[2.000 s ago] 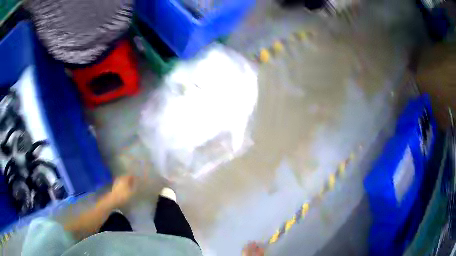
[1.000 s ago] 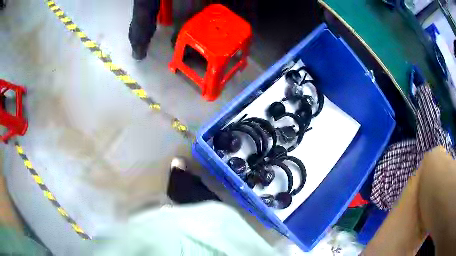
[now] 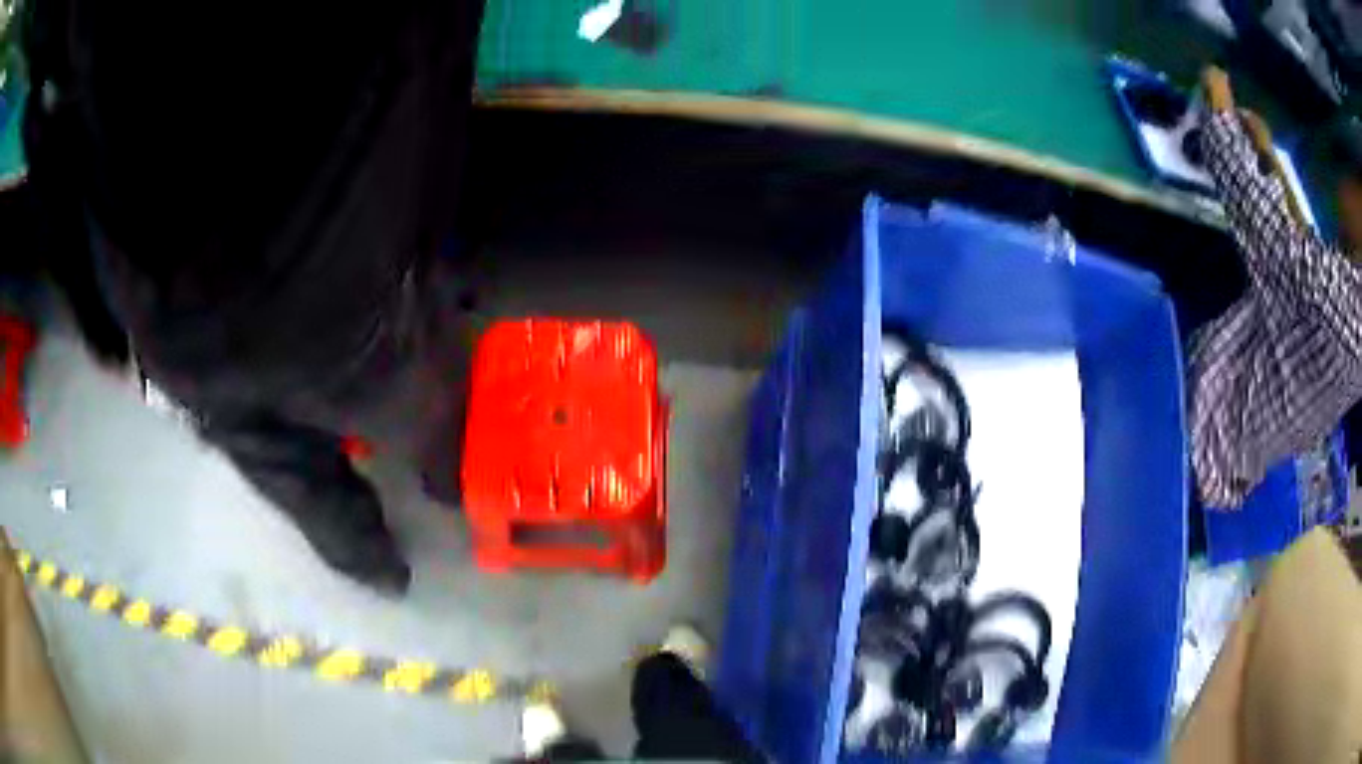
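Note:
A large blue bin stands on the floor right of centre. Several black headsets lie along its left side on a white sheet. A red plastic stool stands upright left of the bin, with a gap of floor between them. Bare skin of my arms shows at the lower left and lower right edges. Neither of my hands can be made out in the picture, and no held object shows.
A green bench runs across the top. A person in dark clothing is at the upper left. A checked sleeve reaches towards a blue-rimmed tray at right. Yellow-black floor tape crosses the lower left.
The view has turned. The bin now shows farther right and more upright, the stool lower and nearer the centre. The bench spans the top. The white bag seen two seconds ago is out of view.

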